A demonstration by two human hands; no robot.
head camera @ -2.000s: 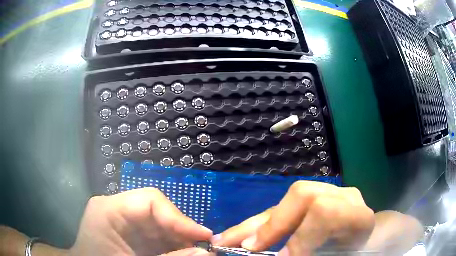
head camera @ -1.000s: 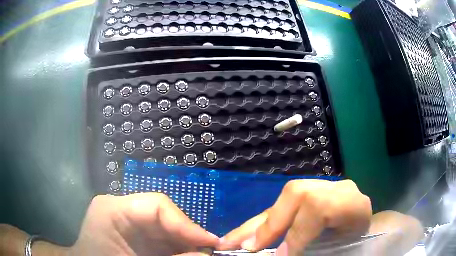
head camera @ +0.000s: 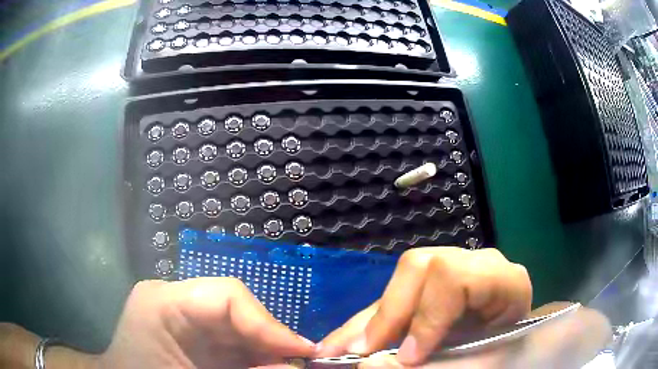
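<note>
My left hand (head camera: 202, 324), bare, is at the bottom edge with thumb and finger pinched on a small round component, mostly hidden by the fingertips and cut off by the frame. My right hand (head camera: 447, 310) is shut on silver tweezers (head camera: 498, 336); their tip end meets my left fingertips. Under both hands a blue sheet (head camera: 353, 281) with rows of tiny pale pads at its left covers the near part of the black working tray (head camera: 135, 155). Round components (head camera: 238, 174) fill pockets at the tray's left, with more along its right edge.
A cream-white cylinder (head camera: 416, 174) lies on the tray's right part. A second black tray (head camera: 288, 63) stands directly behind. Tall stacked black trays (head camera: 570, 115) stand at the right on the green mat (head camera: 65, 166). Yellow tape (head camera: 469, 10) crosses the back.
The tweezers' rear end has come up into view at the right and the shaft is tilted higher. My right hand has risen slightly; my left hand is nearly unchanged.
</note>
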